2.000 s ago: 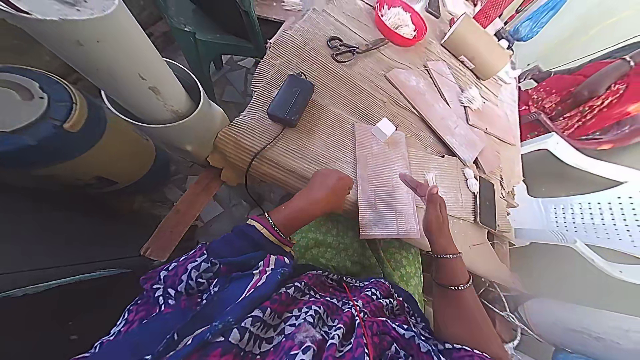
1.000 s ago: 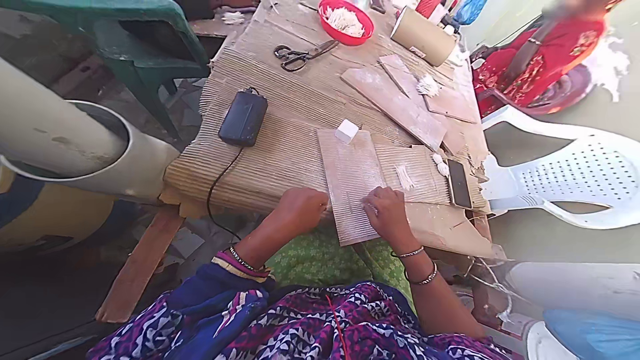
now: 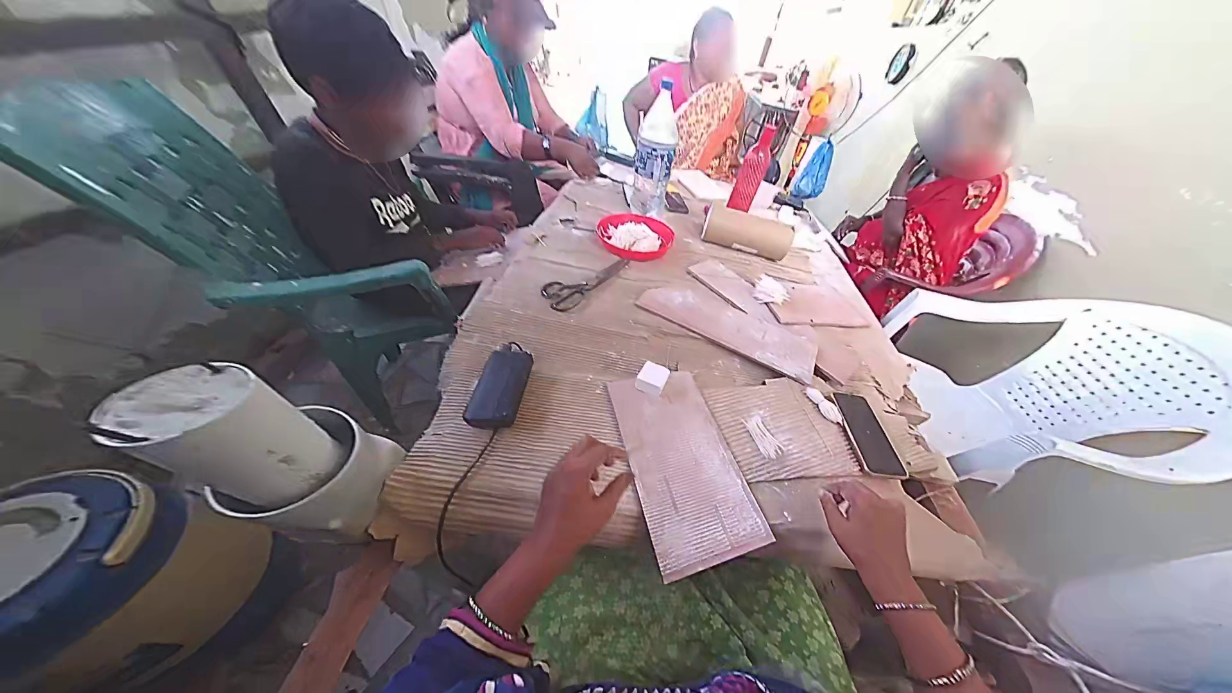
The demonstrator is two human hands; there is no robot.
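Observation:
My left hand [image 3: 580,489] rests at the left edge of a flat rectangular board [image 3: 688,481], thumb and fingers apart. To the board's right, over the front edge of the cardboard-covered table, my right hand [image 3: 866,525] has its fingers curled; whether it holds anything is unclear. A small white block [image 3: 653,377] sits at the board's far end. On the corrugated cardboard to the right lie a small bundle of thin white sticks or wicks [image 3: 763,435], a white lump [image 3: 824,405] and a phone [image 3: 869,435].
A black corded box [image 3: 499,387], scissors [image 3: 580,287], a red bowl of white pieces [image 3: 635,237], a cardboard tube [image 3: 748,231], more boards [image 3: 736,335] and a plastic bottle [image 3: 654,154] are on the table. Several people sit around it. A white plastic chair [image 3: 1107,385] stands at right.
My right hand has moved right, off the board it touched a second ago. The view has tilted up, showing more people at the far end.

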